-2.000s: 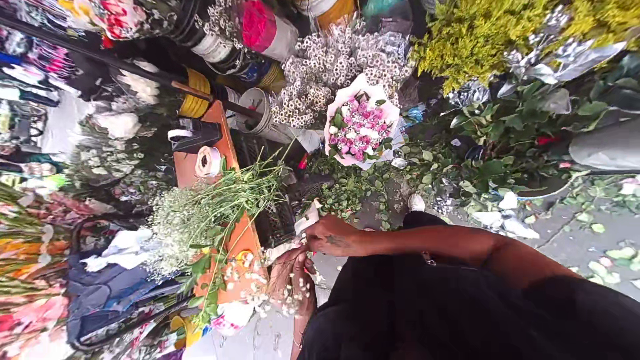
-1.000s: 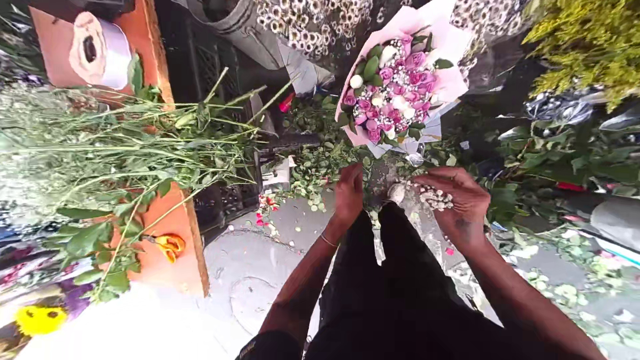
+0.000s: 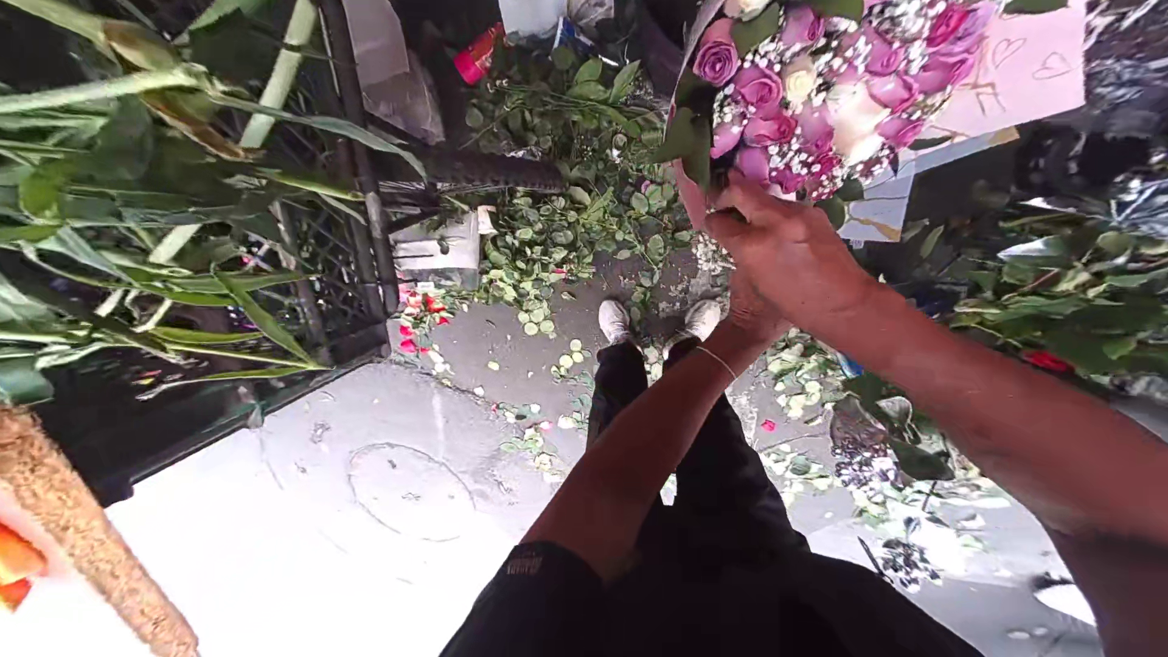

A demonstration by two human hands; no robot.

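Note:
A bouquet of purple and pink roses, white flowers and baby's breath (image 3: pixel 826 100) stands at the upper right in pink wrapping paper (image 3: pixel 1031 73). My right hand (image 3: pixel 794 255) is at its near edge, fingers curled against the flowers and paper; what they pinch is hidden. Behind and below it, mostly covered, is my left hand (image 3: pixel 756 306), with a thin bracelet at the wrist. Small white sprigs of baby's breath (image 3: pixel 712 254) show just left of the hands.
Green stems and leaves (image 3: pixel 173 192) hang across the left, over a black crate (image 3: pixel 365 182). The rough board edge (image 3: pixel 82 529) is at lower left. Cut leaves and petals (image 3: pixel 538 265) litter the ground around my shoes (image 3: pixel 614 321). More foliage (image 3: pixel 1077 292) stands on the right.
My hands, apart one second ago with baby's breath in the right one, have come together at the bouquet's near edge. The view has moved closer to the bouquet.

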